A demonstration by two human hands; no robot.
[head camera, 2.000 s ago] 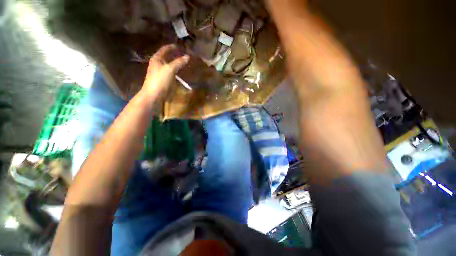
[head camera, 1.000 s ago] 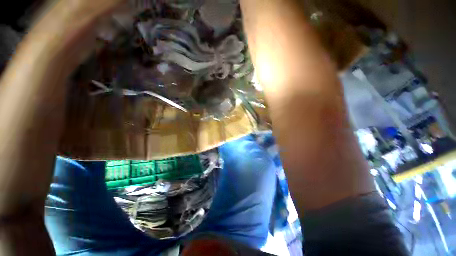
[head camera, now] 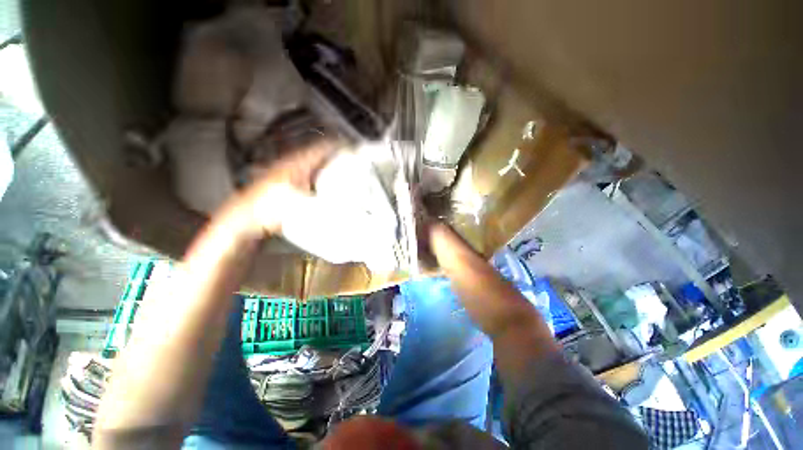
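Note:
The large brown carton (head camera: 304, 278) stands open in front of me with bundles of pale and brownish cut pieces (head camera: 207, 163) inside. My left hand (head camera: 283, 189) is in the carton on the left side of a whitish, glare-lit bundle (head camera: 352, 206). My right hand (head camera: 440, 246) is at the bundle's right side near the carton's near wall; its fingers are partly hidden. The bundle is held between both hands. Another pale bundle (head camera: 451, 123) lies beyond it.
A green plastic crate (head camera: 304, 323) is between my legs, with stacked bundles (head camera: 295, 395) nearer me. More bundles (head camera: 86, 387) lie at left. At right are a yellow-edged table (head camera: 740, 330), a blue item (head camera: 556, 308) and a dark check cloth (head camera: 671, 425).
Both hands have come down into view inside the carton and now hold a whitish bundle. The view has shifted, showing more of the carton's inside and the floor at right.

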